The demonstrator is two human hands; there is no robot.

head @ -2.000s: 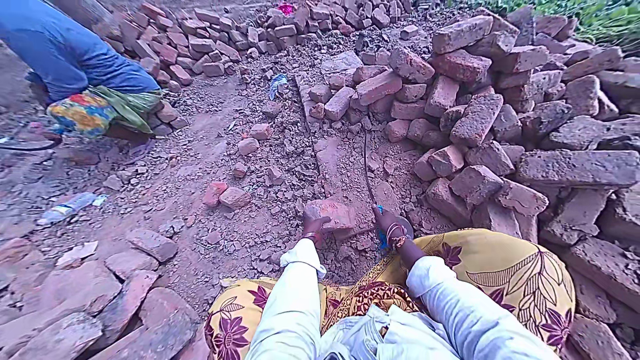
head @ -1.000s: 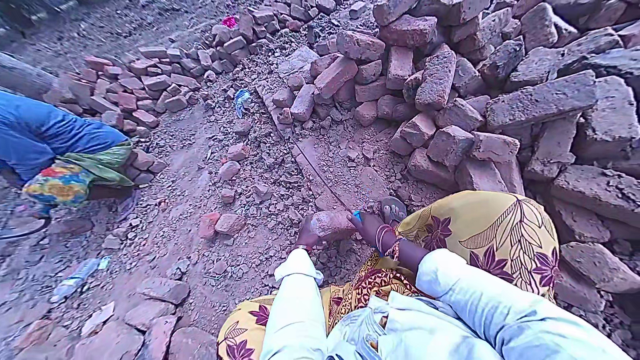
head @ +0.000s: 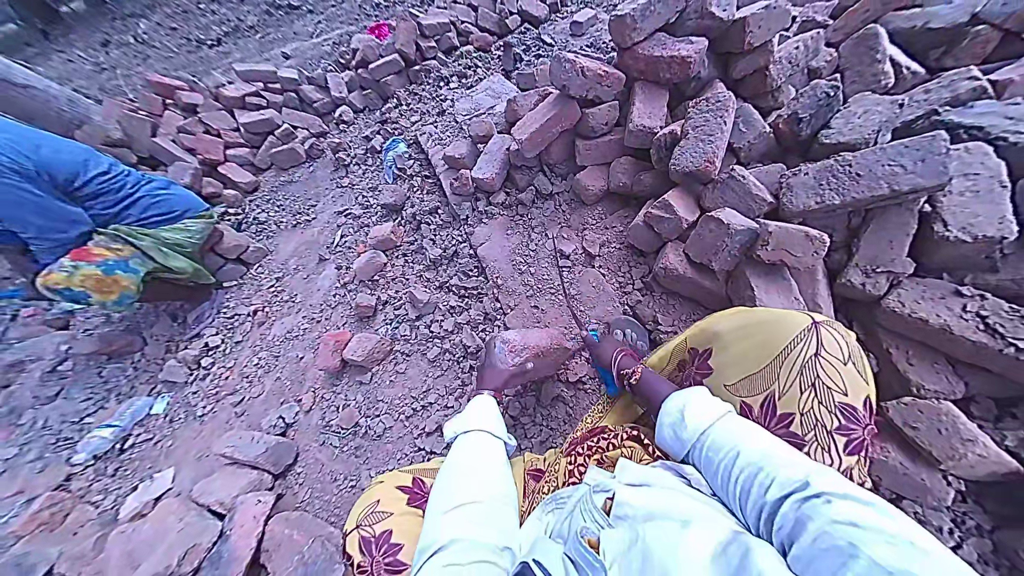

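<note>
In the head view my left hand (head: 500,370) holds a reddish brick (head: 534,350) at its left end, just above the rubble-covered ground. My right hand (head: 606,352) is closed around the blue handle (head: 602,376) of a thin, dark metal tool (head: 565,288), whose narrow blade or rod points up and away from me. The tool's hand is close to the right end of the brick, and a small gap seems to lie between them. Part of the handle is hidden by my fingers.
A high heap of bricks (head: 696,144) rises at the right. More bricks (head: 256,120) lie in a low row at the upper left. Another person (head: 96,208) in blue crouches at the left. Broken slabs (head: 164,536) and a plastic bottle (head: 112,432) lie at the lower left.
The tool in my right hand has swung from slanting up-left across the brick to pointing more nearly straight ahead. My left hand still holds the brick.
</note>
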